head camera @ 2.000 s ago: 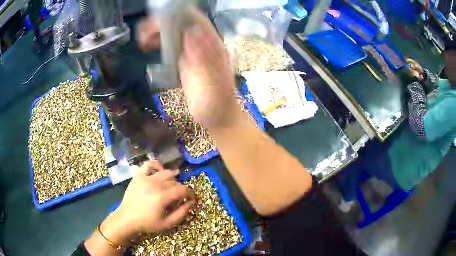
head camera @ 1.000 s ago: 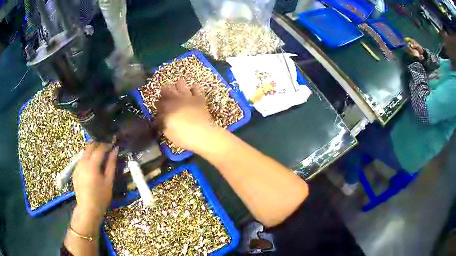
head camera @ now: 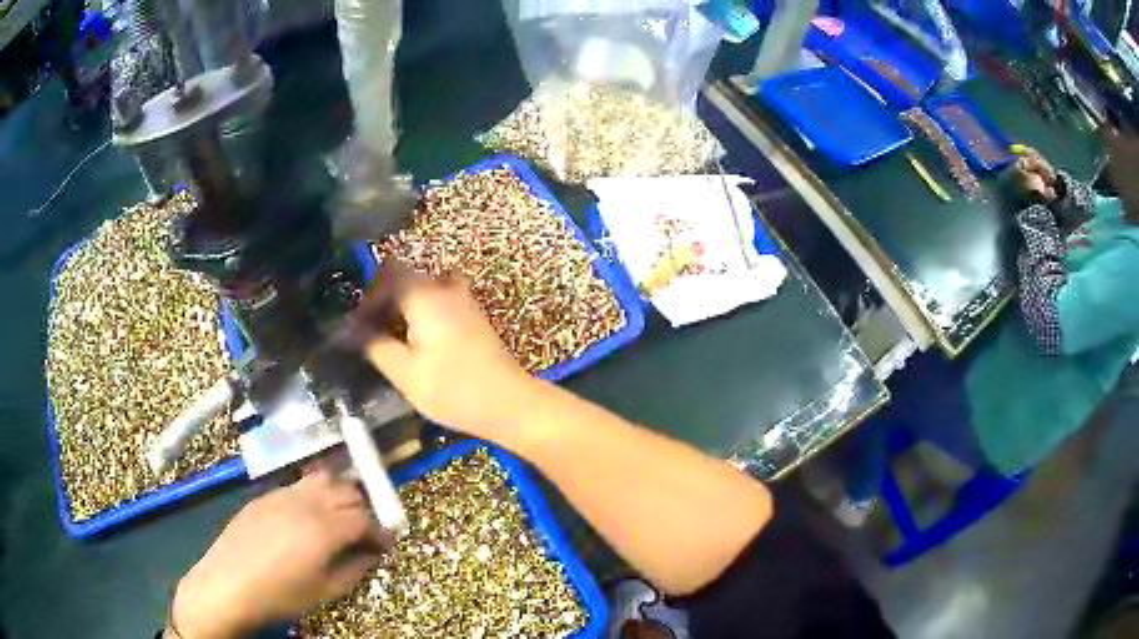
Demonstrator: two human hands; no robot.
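Note:
The dark bench press (head camera: 250,237) stands between the trays, with a pale metal plate (head camera: 294,439) at its base. My right hand (head camera: 437,350), bare, has its fingertips at the press fixture (head camera: 337,375); whether they hold a small part cannot be told. My left hand (head camera: 281,549), bare and blurred, is low over the left edge of the near tray of gold-silver pieces (head camera: 597,597), beside the white front handle (head camera: 372,474). Its fingertips are partly hidden, so a held part cannot be made out. The white side handle (head camera: 190,427) points left over the left tray.
A large left tray (head camera: 88,531) holds small brass parts. The right tray (head camera: 635,327) holds copper-toned parts. Behind it stand a clear parts bag (head camera: 612,125) and a printed white cloth or packet (head camera: 687,250). The wrapped press lever (head camera: 371,87) stands upright. A person (head camera: 1062,300) sits at the right.
My right hand has moved from the right tray to the press fixture. My left hand has moved from the fixture down to the near tray. Earlier, my right hand was up at the lever.

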